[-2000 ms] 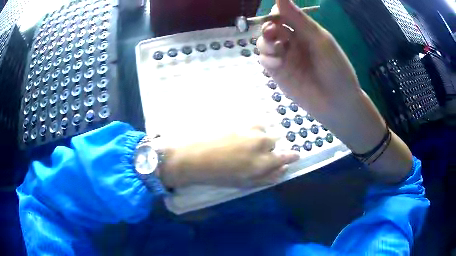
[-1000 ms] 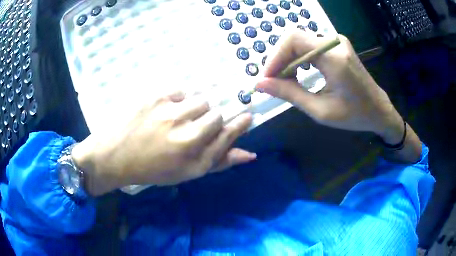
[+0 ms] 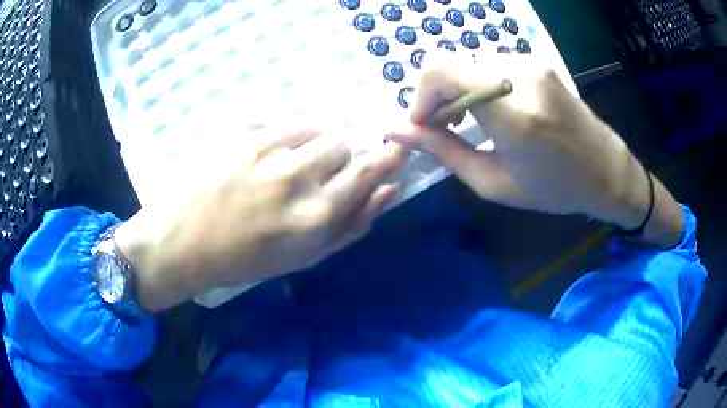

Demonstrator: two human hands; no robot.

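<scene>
The white blister tray (image 3: 231, 88) lies in front of me, with small dark round parts (image 3: 406, 34) in rows at its right side and a few at its top left corner. My right hand (image 3: 510, 135) holds a thin brass-coloured stick tool (image 3: 476, 97) between thumb and fingers over the tray's lower right; the tool's tip is hidden. My left hand (image 3: 271, 207) lies palm down over the tray's near edge, its fingertips close to my right fingertips. A tiny dark spot shows between the fingertips; I cannot tell whether a part is held there.
A black parts tray with rows of silvery round parts (image 3: 20, 127) stands at the far left. Another black tray (image 3: 673, 22) is at the top right. A green mat (image 3: 570, 36) shows behind the white tray. My blue sleeves are at both sides.
Since one second ago the left fingers have moved up to the right fingertips. The dark part seen at the tool's tip is now hidden. The view has shifted from two seconds ago.
</scene>
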